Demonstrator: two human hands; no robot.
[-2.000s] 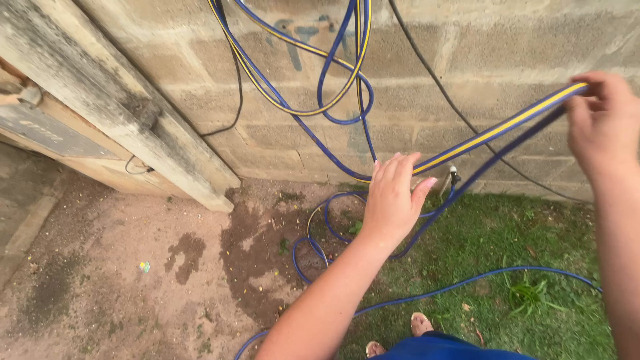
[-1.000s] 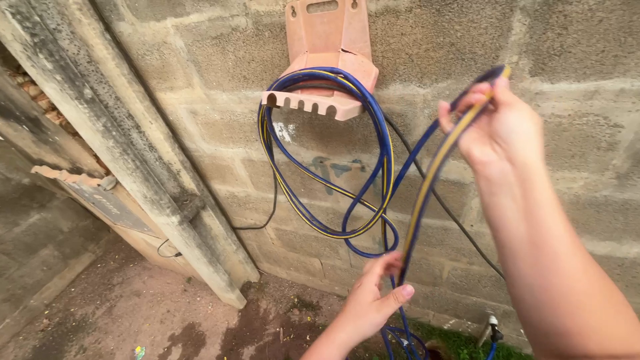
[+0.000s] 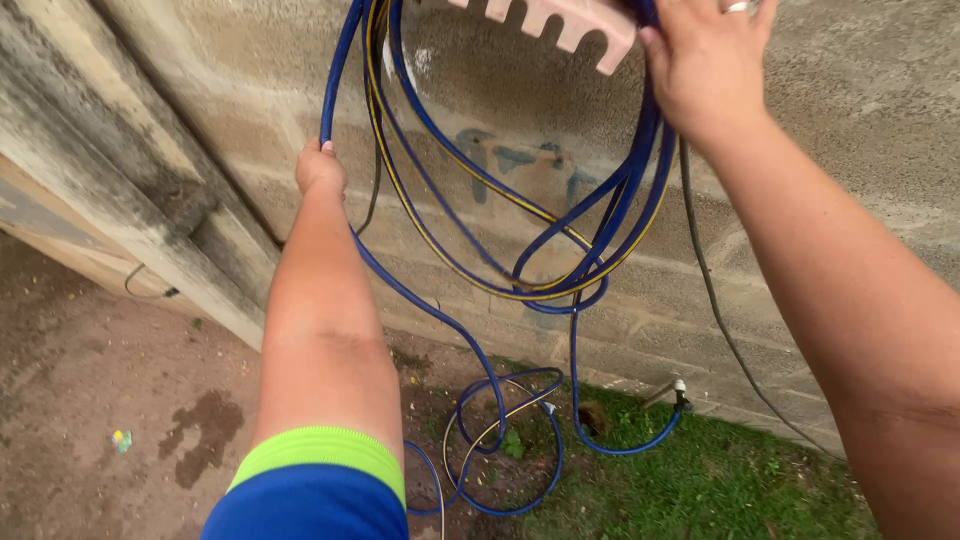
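A blue garden hose with a yellow stripe hangs in several loops from a pink wall-mounted hose holder with a notched edge. My left hand is closed around a strand of the hose left of the loops; from there the strand runs down to loose coils on the ground. Up at the holder's right end, my right hand, with a ring on one finger, lies against the hose loops; its fingertips are partly cut off by the frame's top edge, so its grip is unclear.
Behind the hose stands a concrete block wall, with a dark cable hanging down it. A tap with the hose attached is low at the right, above grass. A concrete post leans across the left side of the view.
My left hand has moved to the left side of the hanging loops and holds a strand there. My right hand has come to the holder's right end. The view has moved closer to the loops.
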